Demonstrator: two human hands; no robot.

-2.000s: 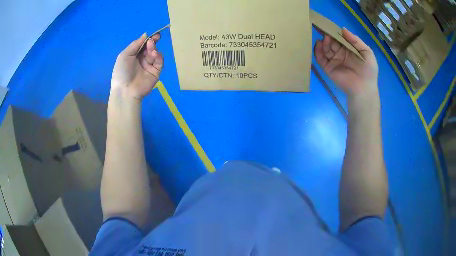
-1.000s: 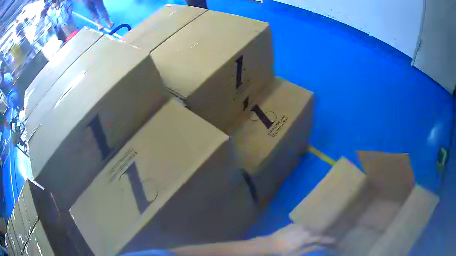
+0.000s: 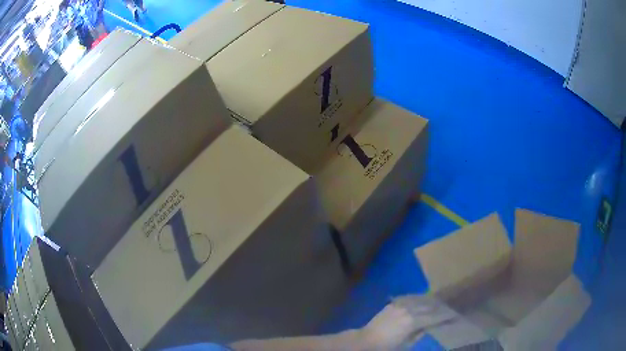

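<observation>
A small empty carton (image 3: 480, 281) with its flaps spread stands open at the lower right, over the blue floor. My left hand (image 3: 405, 322) is at its near left edge, blurred, with the fingers on a flap and the forearm reaching in from the bottom left. The hand appears to grip the carton there; the fingertips are unclear. Whether the carton touches the floor cannot be told. My right hand is not in view.
Large closed shipping cartons (image 3: 206, 226) with dark slanted logos are stacked from the left to the centre. A lower carton (image 3: 377, 158) stands beside them. A yellow floor line (image 3: 443, 210) runs behind the small carton. A pale wall (image 3: 508, 31) is at the upper right.
The view has swung from the printed carton face between both hands to the large stack. Since one second ago, the small carton has tilted and shifted slightly, with my left hand still at it.
</observation>
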